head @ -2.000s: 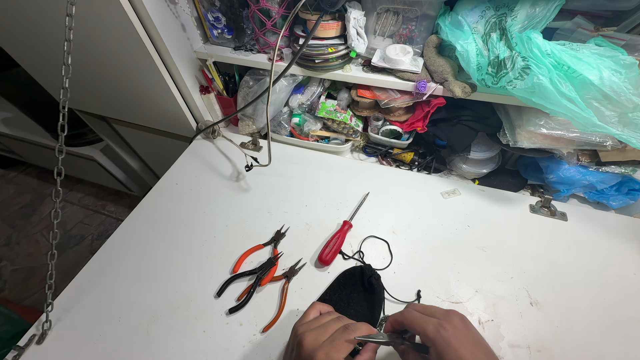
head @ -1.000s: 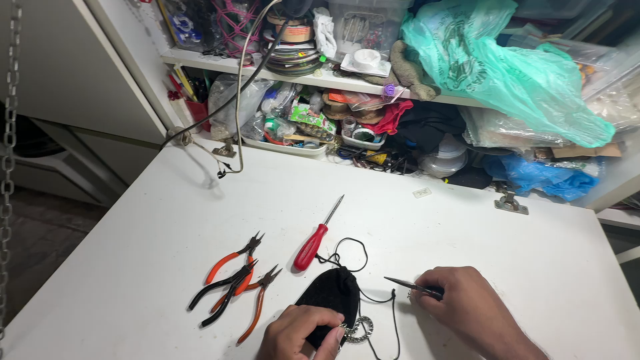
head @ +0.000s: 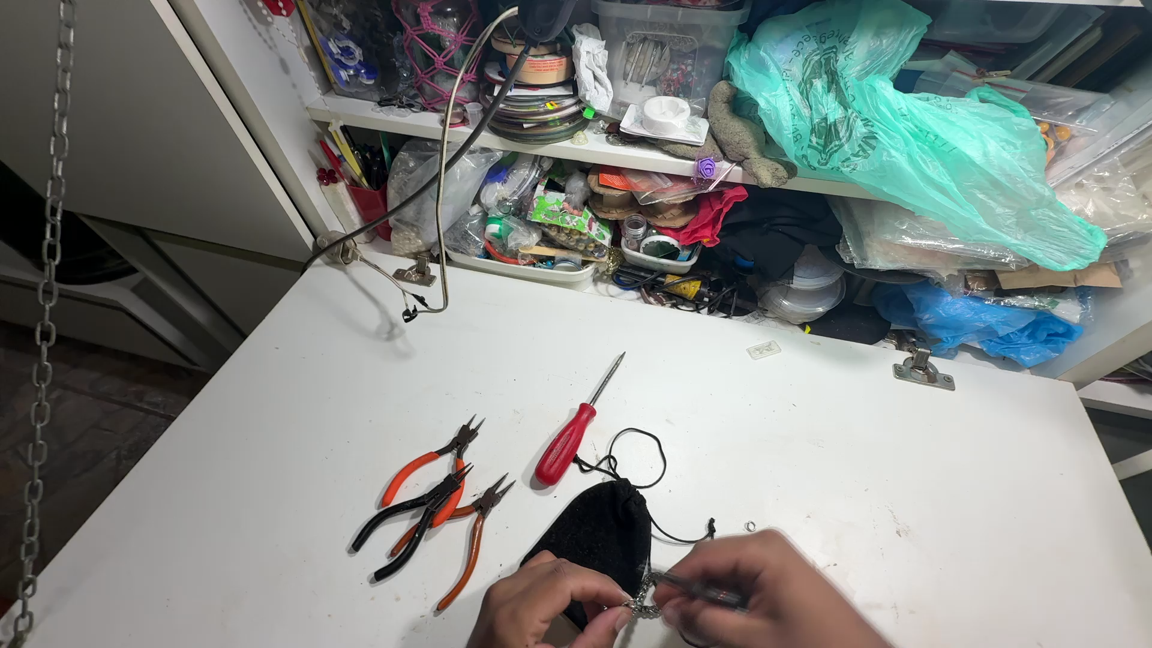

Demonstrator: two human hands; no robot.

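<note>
My left hand (head: 549, 605) pinches a silver-coloured metal chain (head: 644, 601) between thumb and fingertips, over the lower edge of a black drawstring pouch (head: 598, 531). Against the chain's other side, my right hand (head: 756, 589) holds a slim dark metal tool (head: 706, 590), blurred, whose kind I cannot tell. The pouch's black cord loops out above it and to its right. A small metal ring (head: 750, 526) lies just above my right hand. Left of the pouch are a red-handled screwdriver (head: 564, 445) and several pliers (head: 430, 513) with orange or black handles, partly overlapping.
The white fold-down tabletop (head: 360, 396) has metal hinges (head: 922, 370) at its back edge. Behind it, shelves hold bins, wire spools (head: 537, 103) and a green plastic bag (head: 900, 135). A cable (head: 443, 207) hangs over the back left, and a metal chain (head: 45, 360) hangs at the far left.
My right hand, apart from the left a second ago, has come back beside it with the tool at the chain. The small ring now lies uncovered on the table.
</note>
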